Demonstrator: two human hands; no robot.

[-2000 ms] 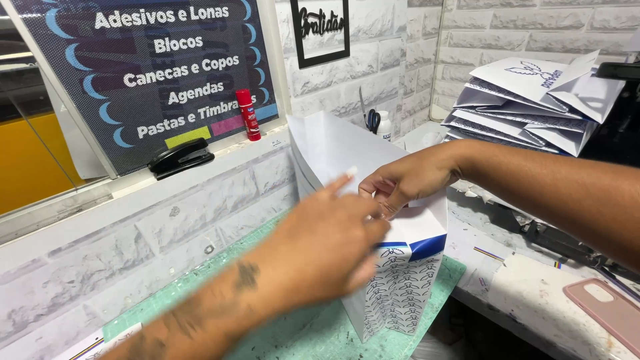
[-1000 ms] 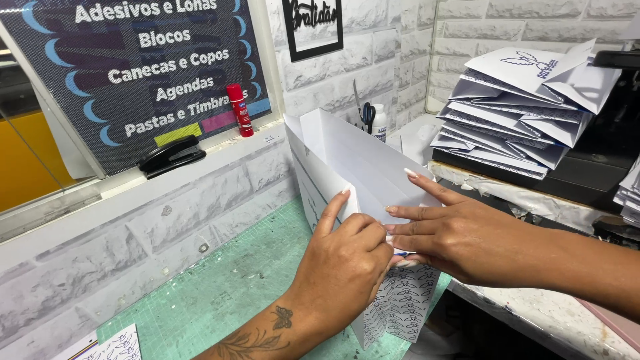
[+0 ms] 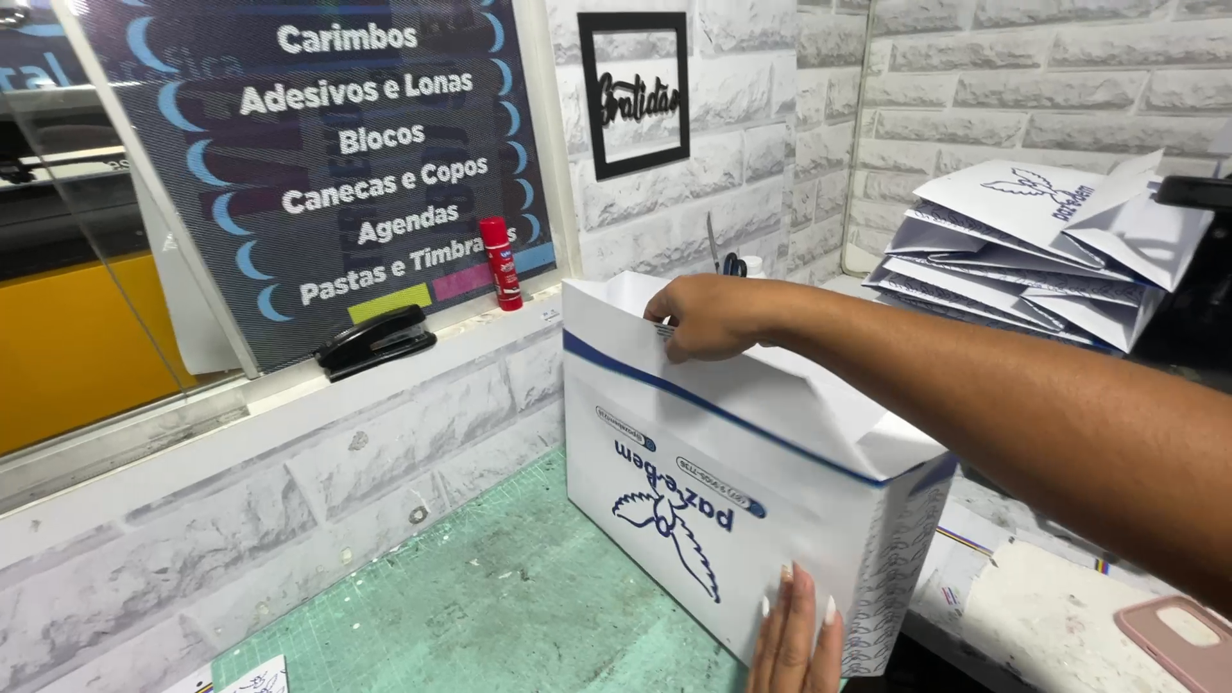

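Note:
A white paper bag (image 3: 616, 472) with a blue stripe and dark blue bird-like print stands on the green cutting mat (image 3: 462, 597), its printing upside down and its upper side open. My right hand (image 3: 712, 313) pinches the upper edge of the bag's near panel, fingers curled over it. Low on that panel, near the right corner, my left hand (image 3: 797, 640) rests with fingers extended and fairly close together; only the fingers show. Patterned print covers the bag's narrow side.
Folded white bags (image 3: 1030, 250) are stacked at the back right. A black stapler (image 3: 375, 342) and a red glue stick (image 3: 501, 265) sit on the window ledge. Scissors (image 3: 734, 263) stand behind the bag. A pink phone case (image 3: 1179, 640) lies at the right edge.
The bag has turned so its broad printed panel faces the camera. My hands, close together at its top corner before, are now apart: the right at the upper edge, the left low on the panel.

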